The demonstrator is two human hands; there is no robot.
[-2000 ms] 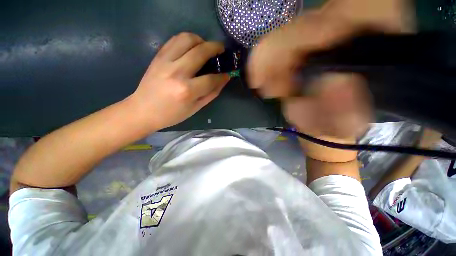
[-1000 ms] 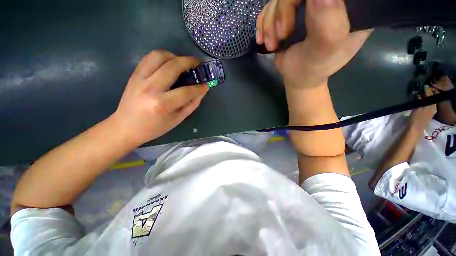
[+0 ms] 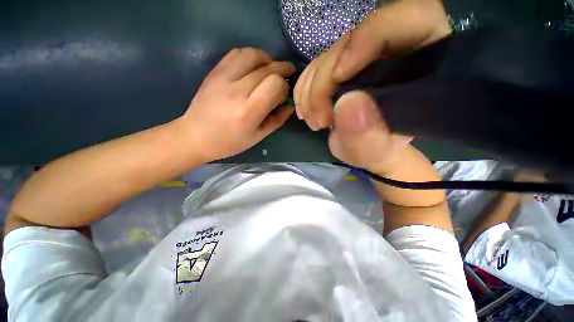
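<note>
My left hand [image 3: 236,104] holds the black housing [image 3: 292,80], of which only a small dark part shows between my hands. A green sliver of circuit board [image 3: 289,101] shows at its edge. My right hand [image 3: 352,94] is wrapped around the electric screwdriver [image 3: 466,100], a large dark blurred shape running off to the right. Its narrow end is at the housing, but the bit is hidden behind my right fingers. The round screw dish [image 3: 321,25] sits just beyond my hands, partly covered by my right hand.
The black power cord [image 3: 466,185] crosses my right forearm. The bench's near edge runs just in front of my body. At the right, a neighbouring person's white sleeve [image 3: 503,251] and arm show. Small glinting pieces [image 3: 464,24] lie at the upper right, behind the screwdriver.
One second ago my right hand was apart from the housing, beside the dish. Now it and the screwdriver are against the housing, covering most of it. The neighbour's black pieces are now hidden.
</note>
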